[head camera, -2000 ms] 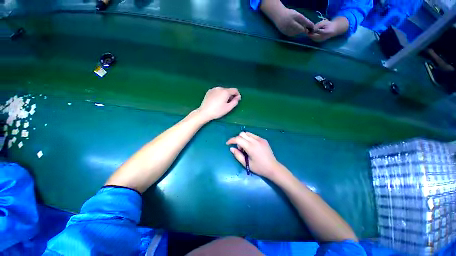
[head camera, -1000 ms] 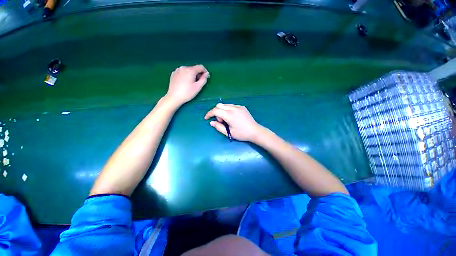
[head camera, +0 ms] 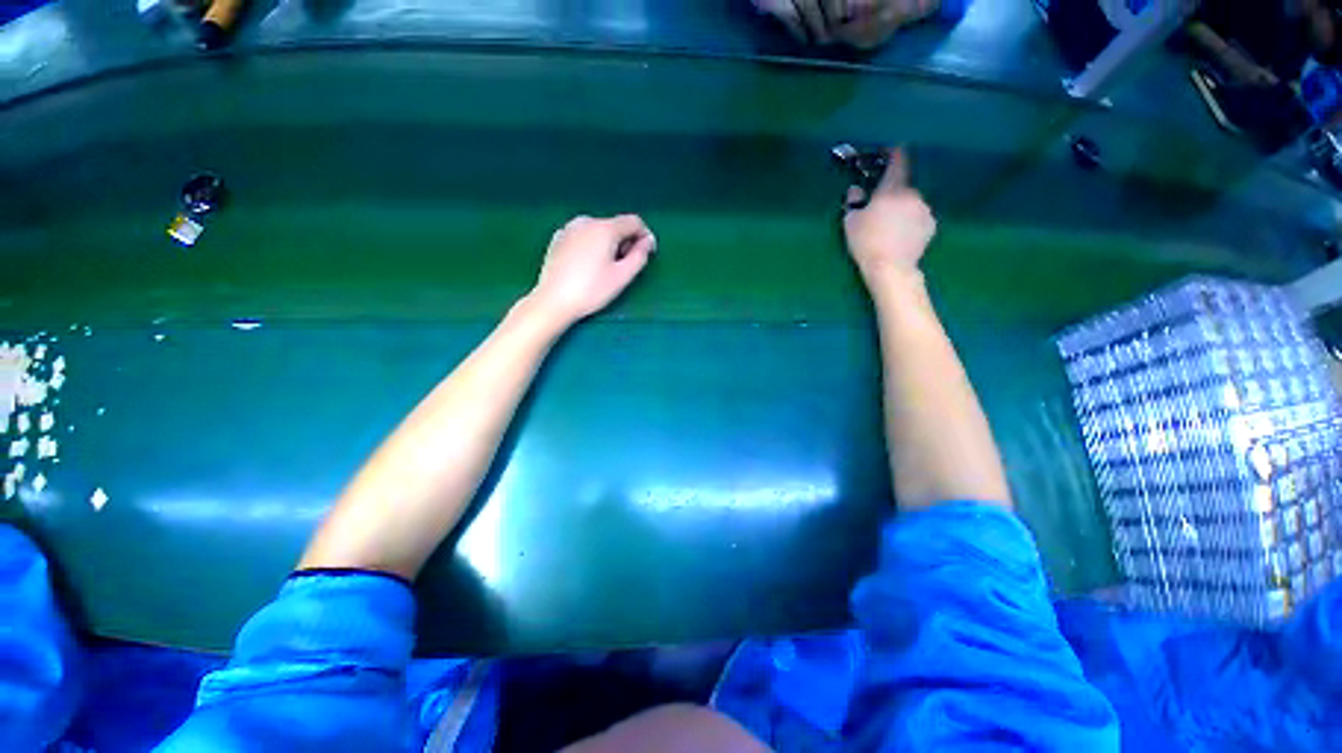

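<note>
My left hand (head camera: 596, 265) is loosely closed over the belt's near edge, with a small dark gap between thumb and fingers; nothing held can be made out. My right hand (head camera: 892, 228) is at the belt, right of centre, index finger extended. The dark tweezers (head camera: 854, 196) show partly beside its thumb. Its fingertips are at a dark round watch unit (head camera: 868, 165) with a small pale battery tab (head camera: 843, 152); the fingers partly hide the unit, and whether they grip it cannot be told.
Another watch unit (head camera: 202, 191) with a white-yellow battery (head camera: 186, 228) lies on the belt at left, a further dark unit (head camera: 1085, 150) at right. White scraps (head camera: 33, 397) lie at far left. A tall stack of clear trays (head camera: 1192, 441) stands at right. Another person's hands (head camera: 846, 15) show across the belt.
My right hand has moved forward and right from the bench to the watch unit on the belt. My left hand keeps its pose. The view has shifted.
</note>
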